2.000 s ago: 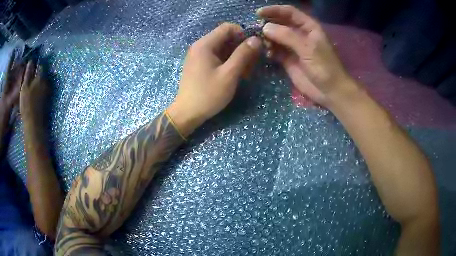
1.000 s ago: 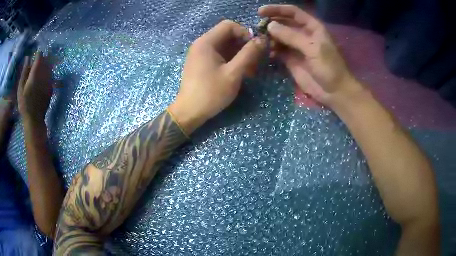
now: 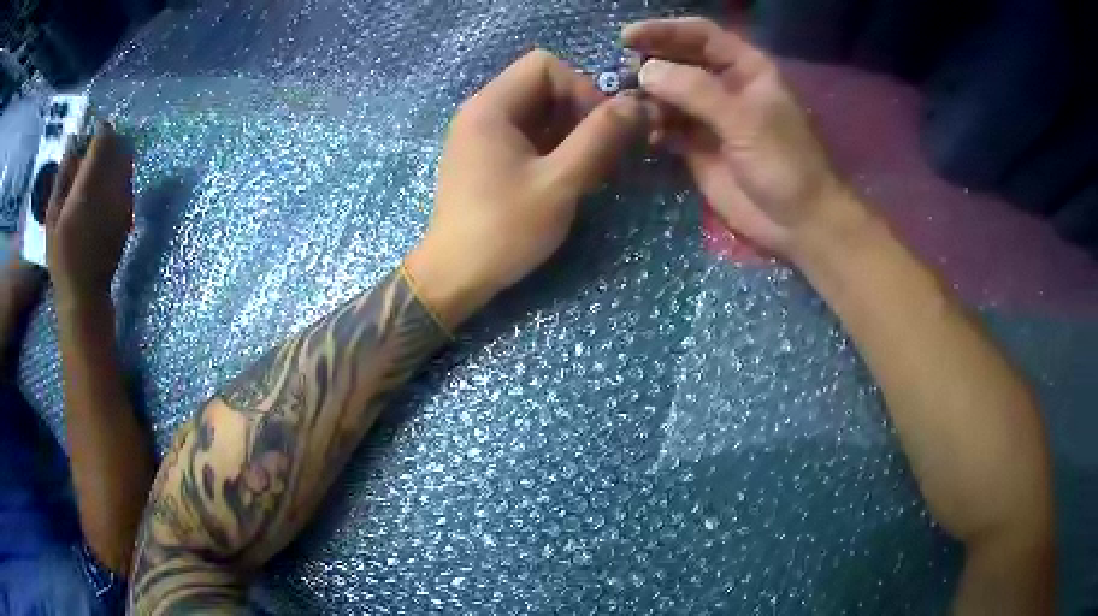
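Observation:
A small dark fitting point(image 3: 611, 82) with a pale round face and ring shows between my two hands near the top centre. My left hand point(image 3: 512, 169) pinches it between thumb and forefinger. My right hand point(image 3: 747, 132) has its thumb and fingertips at the right side of the fitting, also pinching it. The fingers cover most of the fitting, so its full shape is hidden. Both hands are held above the bubble wrap point(image 3: 542, 445).
At the left edge, another person's hand point(image 3: 90, 217) holds a white oblong unit point(image 3: 41, 181) with dark round and square details. Pink-red wrap point(image 3: 939, 217) lies at the right. Dark folds of material point(image 3: 1011, 108) fill the upper right corner.
The fitting has turned between my fingers, so its pale round face now shows. My hands have barely moved. The white unit has come into view in the other person's hand.

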